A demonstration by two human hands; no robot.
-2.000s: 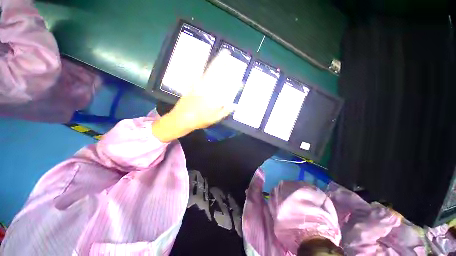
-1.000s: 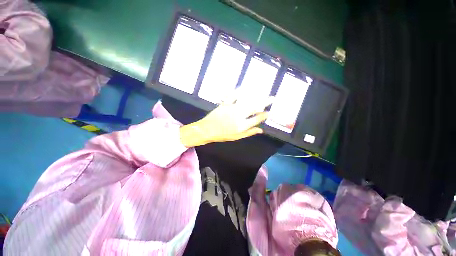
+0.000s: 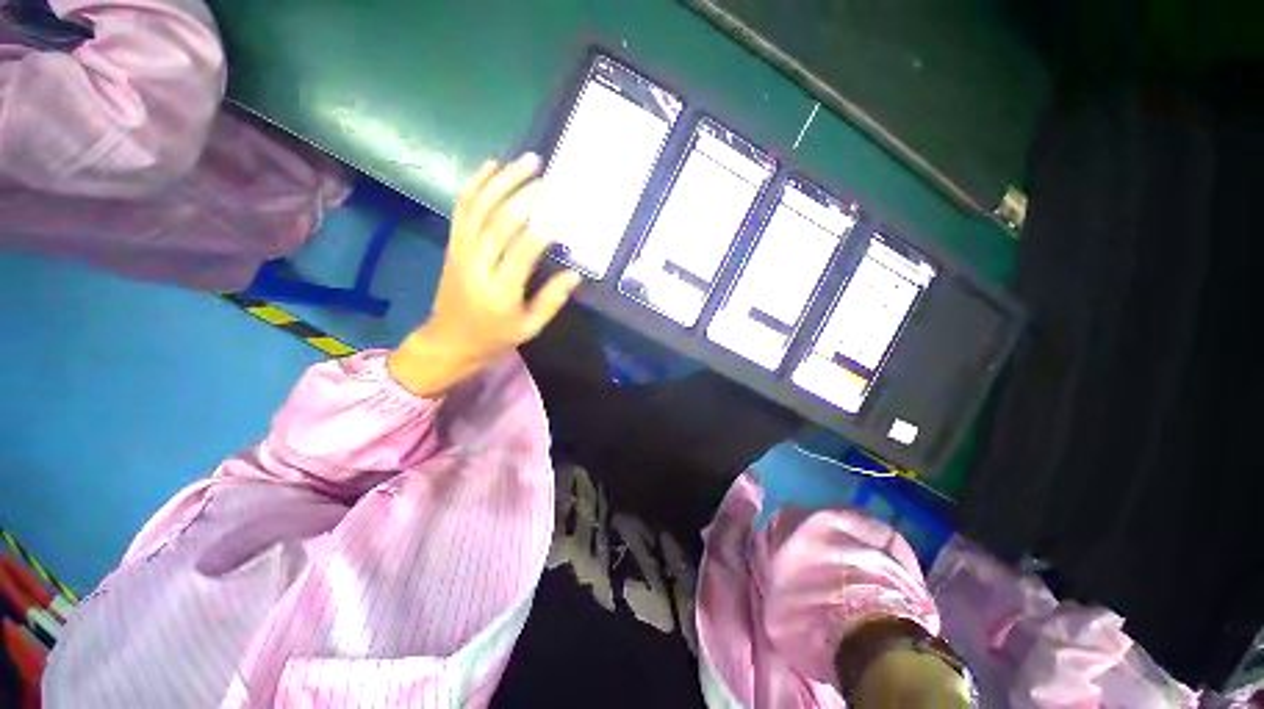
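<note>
A black tray (image 3: 957, 374) lies slanted on the green bench and holds several lit phones side by side. Its slot at the right end is empty, with a small white label below. The leftmost phone (image 3: 607, 173) has a nearly all-white screen. The others, such as the rightmost phone (image 3: 862, 326), show a grey bar low on white; the rightmost also has orange at the bottom. My left hand (image 3: 496, 263) is open, fingers spread, at the left end of the tray beside the leftmost phone; contact is unclear. My right hand (image 3: 908, 681) is cut off by the bottom edge, fingers hidden.
The green bench (image 3: 374, 69) runs behind the tray, with a long dark strip (image 3: 901, 83) at the back. A black curtain (image 3: 1137, 346) hangs at the right. Pink sleeves of a person (image 3: 111, 111) are at the left. A white cable (image 3: 832, 460) lies at the front edge.
My left hand has moved left from over the middle phones to the tray's left end. Grey bars now show on all but the leftmost phone. The whole view has shifted, putting the tray further right.
</note>
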